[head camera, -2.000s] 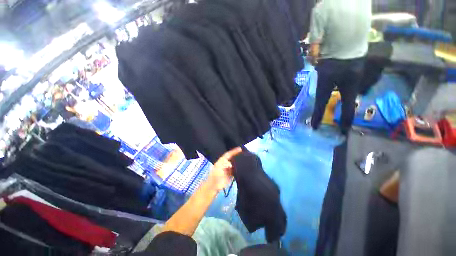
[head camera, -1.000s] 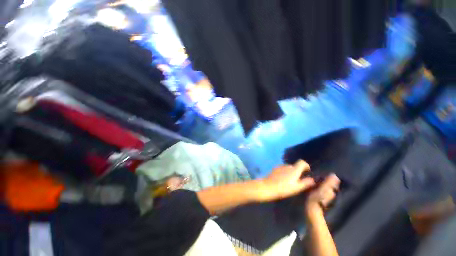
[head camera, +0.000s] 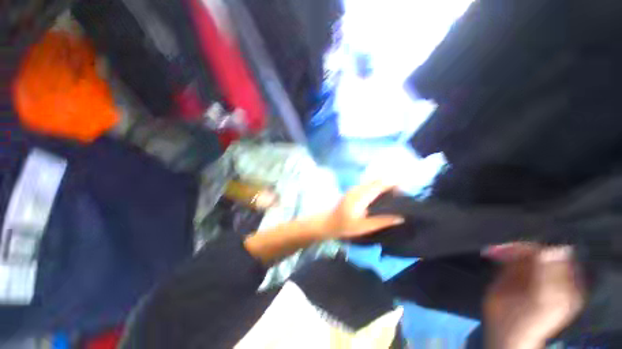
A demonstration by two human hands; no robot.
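Note:
A black garment (head camera: 450, 225) is stretched between my two hands, in front of me and to the right. My left hand (head camera: 358, 215) grips its left end, thumb and fingers around the cloth. My right hand (head camera: 535, 290) is blurred, at the lower right, against the garment's lower edge with the fingers bent; whether it grips the cloth is hard to tell. The whole view is blurred by motion.
Black hanging garments (head camera: 539, 95) fill the upper right. Dark and red cloth (head camera: 228, 65) hangs at the upper left, near an orange thing (head camera: 65, 88). Dark blue cloth (head camera: 116, 225) with a white strip is at left. Blue floor (head camera: 436, 320) shows below the garment.
The view has swung left. My hands, close together before, are now apart, with the black garment spread between them. The orange thing and the white strip show higher up.

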